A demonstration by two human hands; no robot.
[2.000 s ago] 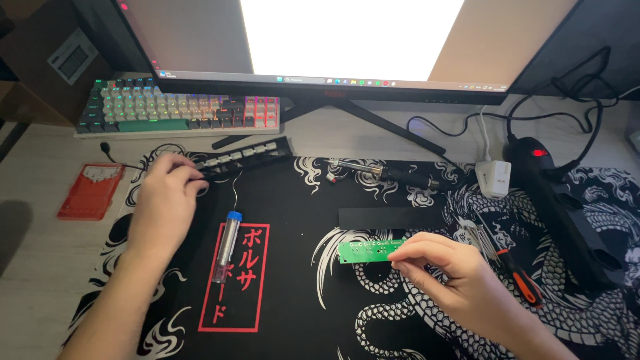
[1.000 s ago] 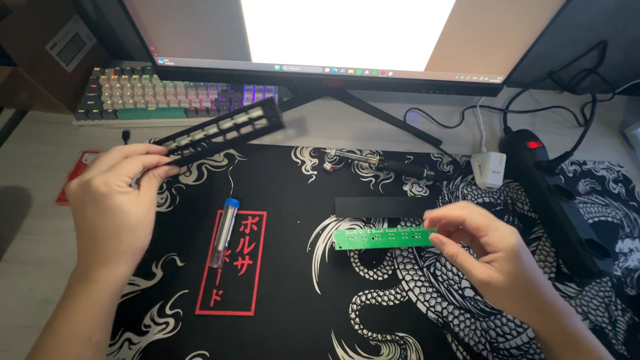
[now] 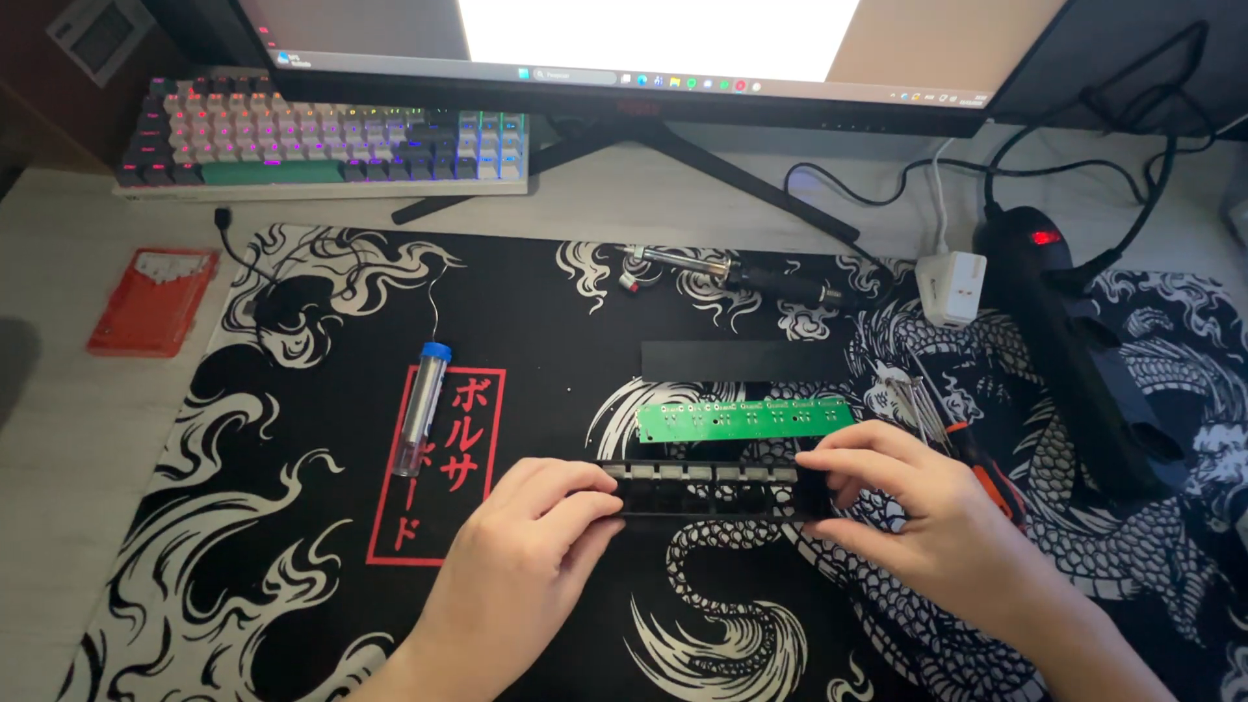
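A black slotted frame with a row of pale square pieces [image 3: 715, 490] is held level near the middle of the desk mat. Its left end is pinched in my left hand [image 3: 536, 546], and its right end is between the thumb and fingers of my right hand [image 3: 916, 517]. Just beyond it lies a green circuit board [image 3: 746, 421] with small holes and pads, flat on the mat. Behind the board rests a flat black strip [image 3: 746, 361]. A clear solder tube with a blue cap [image 3: 425, 409] lies left of my hands, a thin wire coming out of its top.
A soldering iron [image 3: 741, 276] lies toward the back. A screwdriver with a red and black handle [image 3: 990, 473] is at the right, beside a black power strip [image 3: 1077, 361] and a white plug adapter [image 3: 951, 289]. Behind are a lit keyboard [image 3: 322, 146] and a monitor stand [image 3: 746, 175]; a red case [image 3: 156, 302] is left.
My left hand has brought the black frame from the upper left to the middle, in front of the green board. My right hand has let go of the board and now grips the frame's right end.
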